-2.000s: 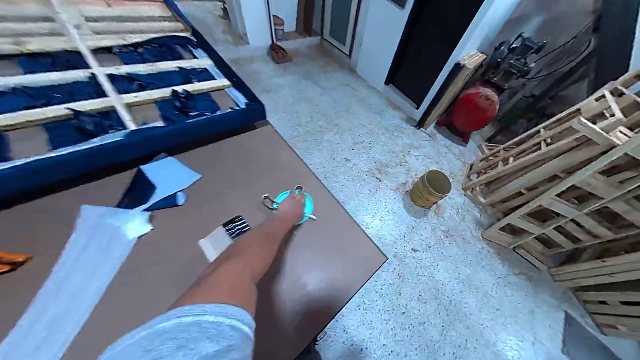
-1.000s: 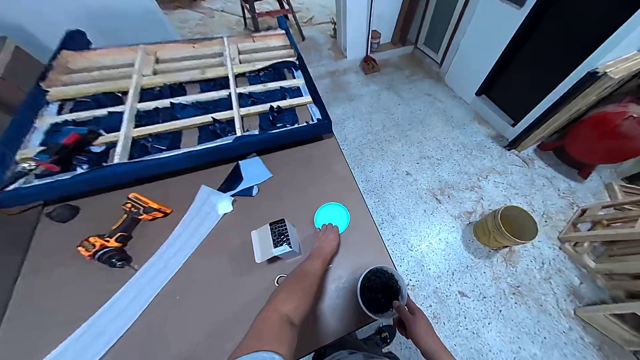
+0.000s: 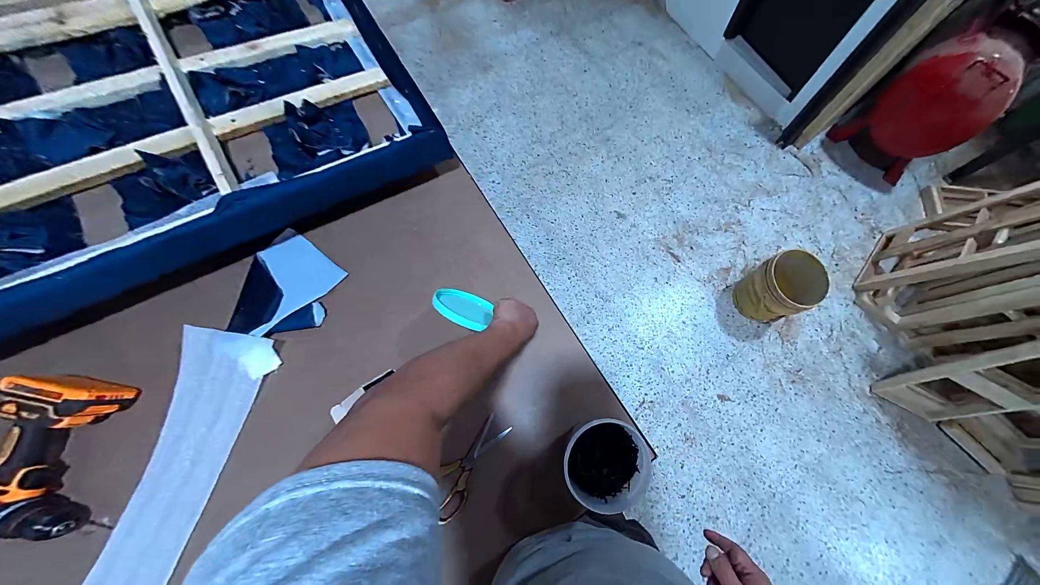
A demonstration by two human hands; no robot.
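My left hand grips the right edge of a turquoise round lid over the brown tabletop. Below my left forearm lies a pair of scissors with gold-coloured handles, partly hidden by the sleeve. A white tub with dark contents stands at the table's near right corner. My right hand is at the bottom edge, right of the tub and beyond the table, only partly in view; no object shows in it. A small white box is mostly hidden behind my left forearm.
A blue fabric-covered wooden frame lies at upper left. Nearby are an orange cordless drill, a white fabric strip and blue-and-white scraps. A yellow bucket, wooden frames and a red tank stand on the floor.
The lid, seen face-on one second ago, is now tilted in my left hand. My right hand, at the tub's rim then, is now apart from it. The view has shifted.
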